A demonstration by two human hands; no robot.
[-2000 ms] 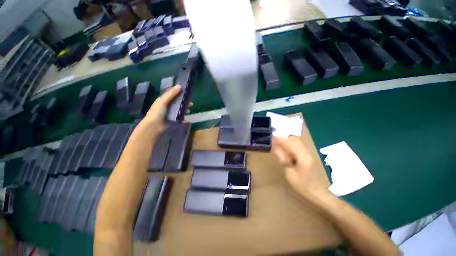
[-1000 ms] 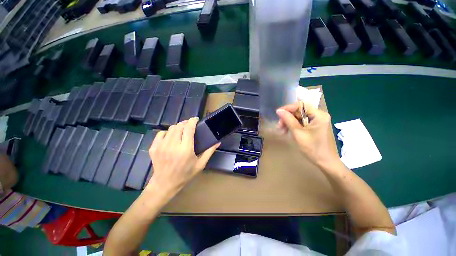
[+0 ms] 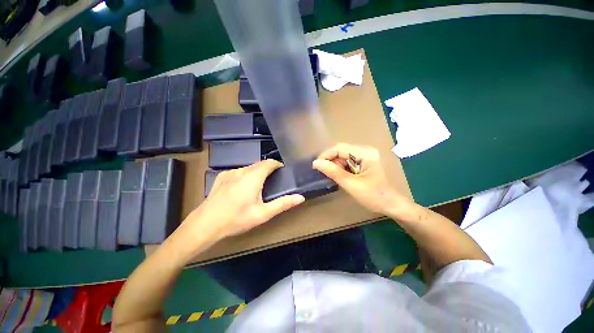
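My left hand (image 3: 244, 201) holds a dark grey device unit (image 3: 280, 185) by its left part, above the cardboard sheet (image 3: 352, 120). The translucent protective film (image 3: 277, 78) hangs down, and its lower end lies over the right part of this unit. My right hand (image 3: 358, 175) pinches the film's lower edge at the unit's right end. A thin small hand tool (image 3: 353, 163) sticks out between its fingers. The film hides the unit's window. More units (image 3: 234, 153) lie on the cardboard just behind, partly covered by the film and my left hand.
Two rows of dark units (image 3: 156, 201) stand at the left. A crumpled white cloth (image 3: 340, 69) lies at the cardboard's upper edge, and a white piece (image 3: 418, 123) on the green surface. White sheets (image 3: 531, 250) are low right, a red stool (image 3: 88, 309) low left. More units stand behind.
My left hand has brought the unit down and under the film's end, turned level. My right hand has moved in to the unit with the film edge. The view has shifted.
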